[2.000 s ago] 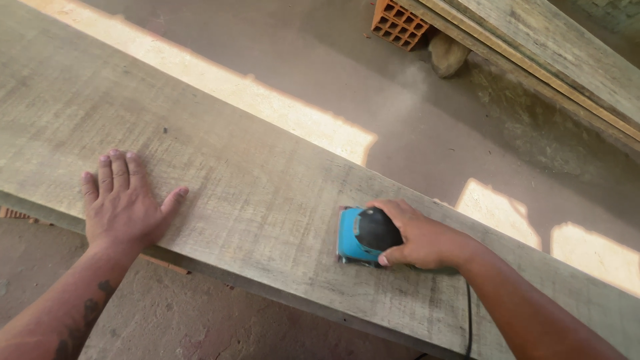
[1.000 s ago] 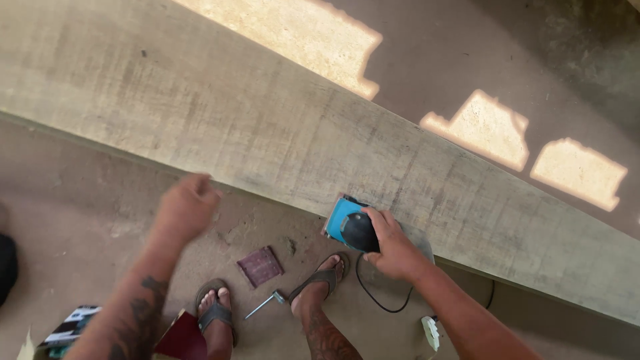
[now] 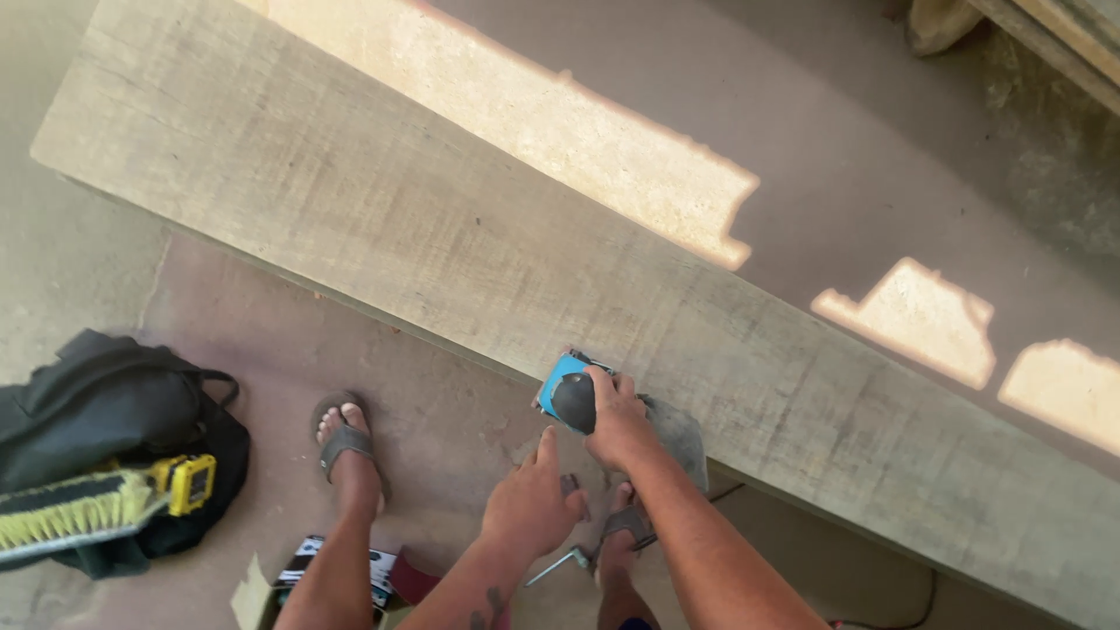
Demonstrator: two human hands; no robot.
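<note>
My right hand (image 3: 617, 416) grips a blue and black electric sheet sander (image 3: 560, 382) from its right side. The sander is at the near edge of a long, wide wooden plank (image 3: 376, 192), with a grey dust bag behind it, partly under my wrist. Just below the sander is my left hand (image 3: 534, 499), its index finger extended up toward the tool; I cannot tell whether the finger touches it. The left hand is off the plank and holds nothing that I can see.
A black bag (image 3: 114, 411) with a yellow-bristled brush (image 3: 79, 512) on it lies on the floor at left. Between my sandalled feet are an open box (image 3: 385, 569) and a metal tool (image 3: 560, 564). A dark cord (image 3: 929, 604) runs under the plank. Stacked boards (image 3: 1050, 44) stand at upper right.
My left hand has left the plank's surface, where it lay flat two seconds ago, and has come beside the sander. My right hand has brought the sander to the near edge. The view has shifted.
</note>
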